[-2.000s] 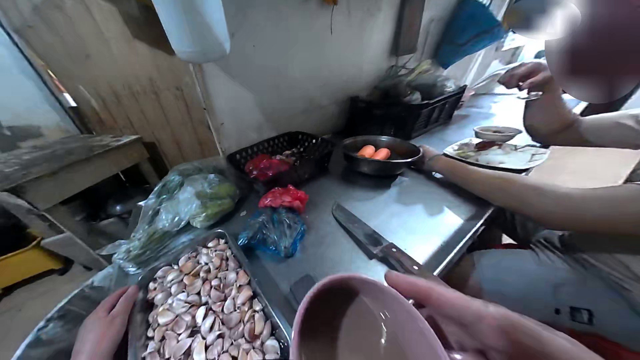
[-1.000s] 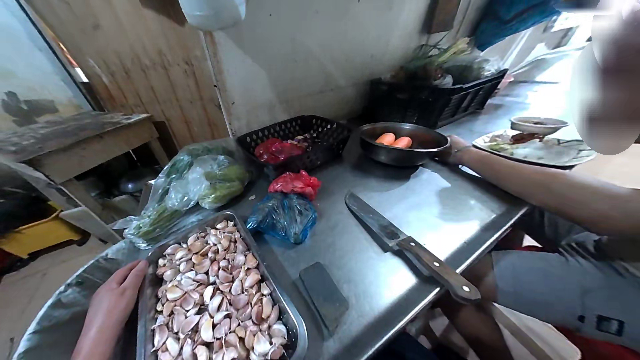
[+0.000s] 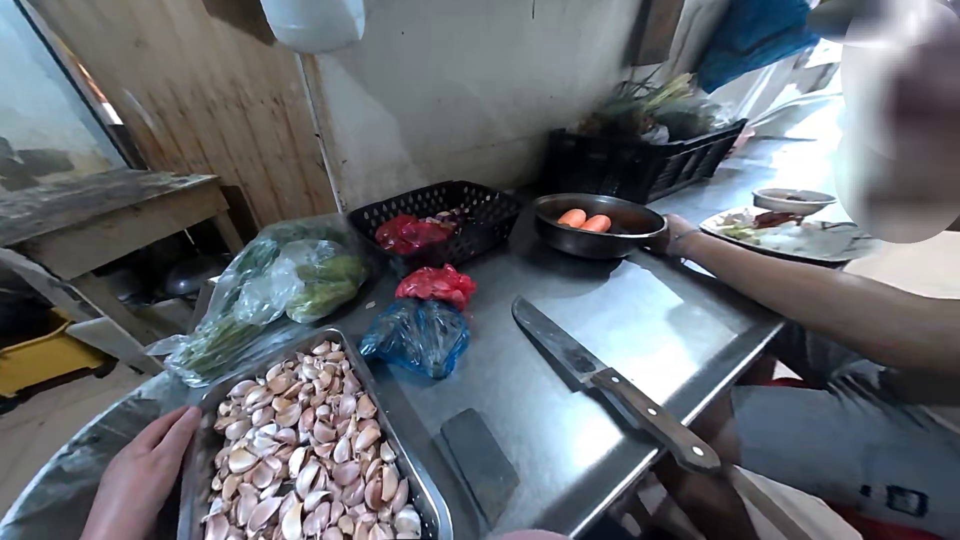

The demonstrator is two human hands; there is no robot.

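Note:
My left hand [image 3: 146,476] rests against the left rim of a metal tray [image 3: 386,409] full of unpeeled garlic cloves [image 3: 307,450]. Whether its fingers grip the rim is not certain. My right hand does not show; only a sliver of something pink [image 3: 532,535] appears at the bottom edge. Right of the tray lies a dark sharpening stone or similar flat block [image 3: 478,465]. Beyond it is a large knife with a wooden handle [image 3: 656,420], its blade pointing away. Blue [image 3: 420,334] and red [image 3: 437,286] plastic bags sit behind the tray, with bagged green vegetables [image 3: 300,281] to their left.
A black perforated basket [image 3: 469,240] holds a red bag. Another person's hand [image 3: 675,234] touches a metal bowl [image 3: 592,244] with carrots. Behind stand a black crate [image 3: 637,161] of vegetables and, farther right, a plate of food [image 3: 772,236]. The steel table's edge [image 3: 600,506] runs diagonally at right.
Two seconds ago my right hand and a pink bowl were in front of the knife handle; both left that spot by one second ago. My left hand stays by the tray.

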